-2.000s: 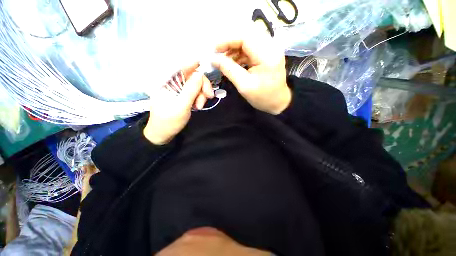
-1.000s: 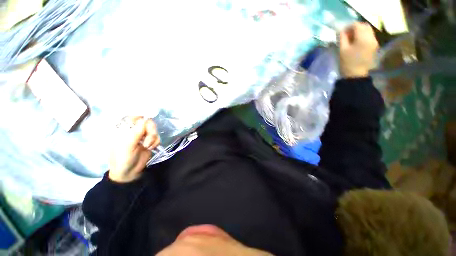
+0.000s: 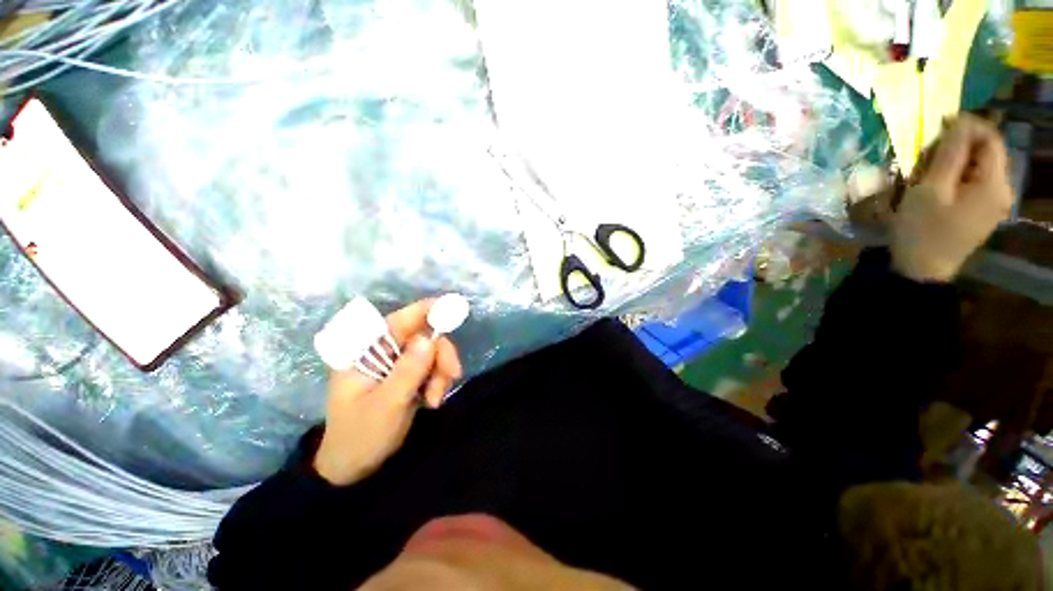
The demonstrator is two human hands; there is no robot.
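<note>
My left hand (image 3: pixel 387 398) holds several thin white leads that run between its fingers. White round pads (image 3: pixel 352 333) sit clustered at the lead ends on its left side. A single round white pad (image 3: pixel 448 312) stands out above the thumb and fingertips. My right hand (image 3: pixel 956 202) is far out at the upper right, beside the lower end of yellow paper strips (image 3: pixel 921 98). Its fingers are curled, and whether they grip anything cannot be made out. Black-handled scissors (image 3: pixel 583 256) lie partly open on a white sheet (image 3: pixel 589 104).
Clear crinkled plastic film (image 3: pixel 312 150) covers the bench. A lit smartphone (image 3: pixel 110 237) lies at the left. A thick bundle of white leads (image 3: pixel 110 485) crosses the lower left, with more leads (image 3: pixel 69 40) at the upper left. A blue tray (image 3: pixel 699 329) sits below the bench edge.
My right hand has moved from beside my left hand out to the far right, by the yellow strips. My left hand now shows its round pads clearly. The view has shifted over the bench.
</note>
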